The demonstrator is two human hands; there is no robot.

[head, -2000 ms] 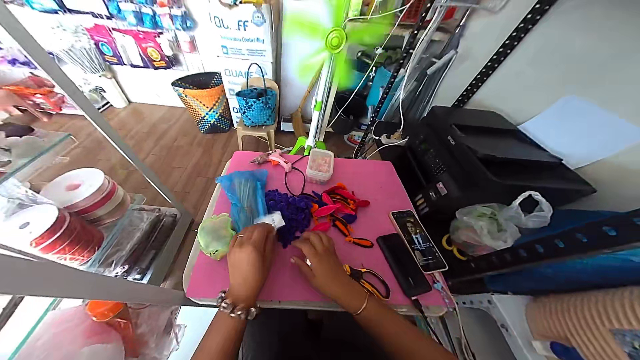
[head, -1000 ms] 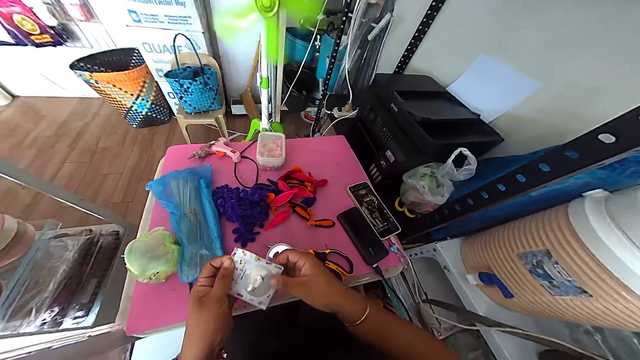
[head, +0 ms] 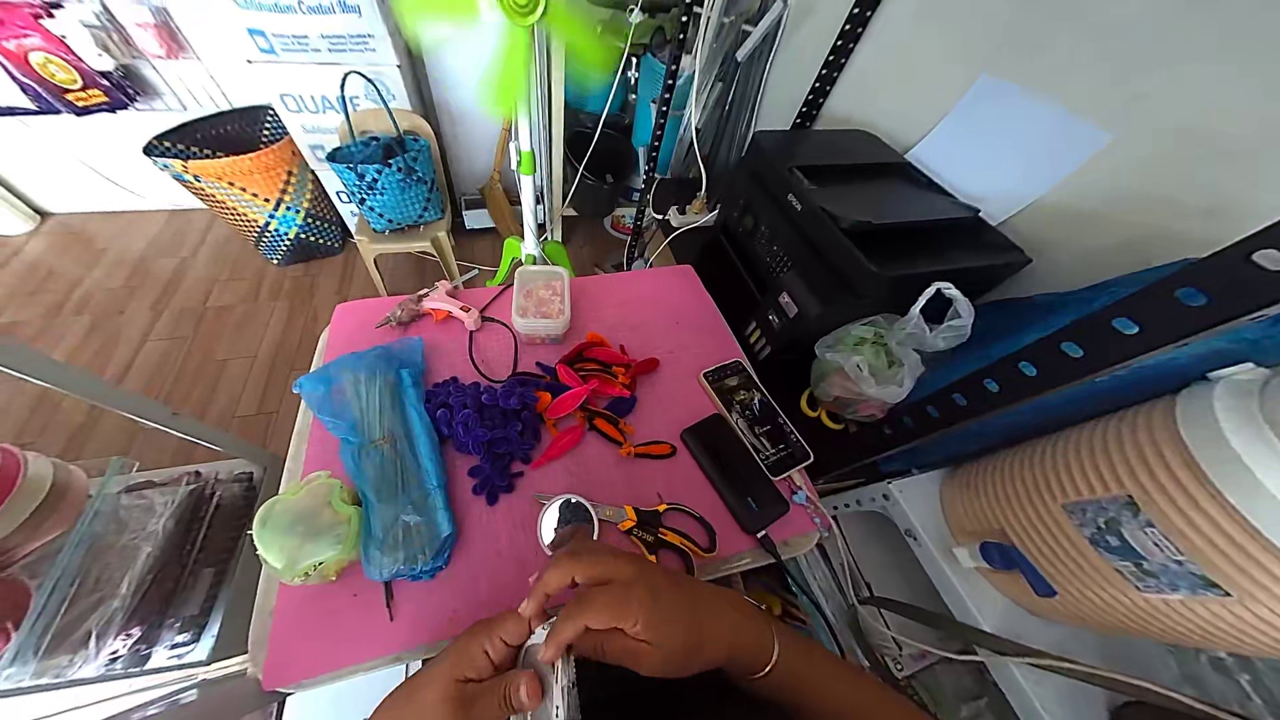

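Low at the near table edge, my left hand grips a small white packet, seen nearly edge-on. My right hand pinches the packet's top with its fingertips. Just beyond the right hand lie a round mirror-like disc and scissors with black and orange handles. Farther in are purple fuzzy flowers and red and orange-black fuzzy pieces. A blue plastic bag of thin stems lies left of the flowers, beside a green plastic-wrapped bundle.
A pink glue gun and a clear container stand at the pink table's far edge. A black power bank and a phone lie right. Beyond are a black printer, a plastic bag and a green fan.
The packet, held flat with its face showing a second ago, is now turned nearly edge-on. My right hand has moved over its top. Both hands are lower and nearer the table's front edge.
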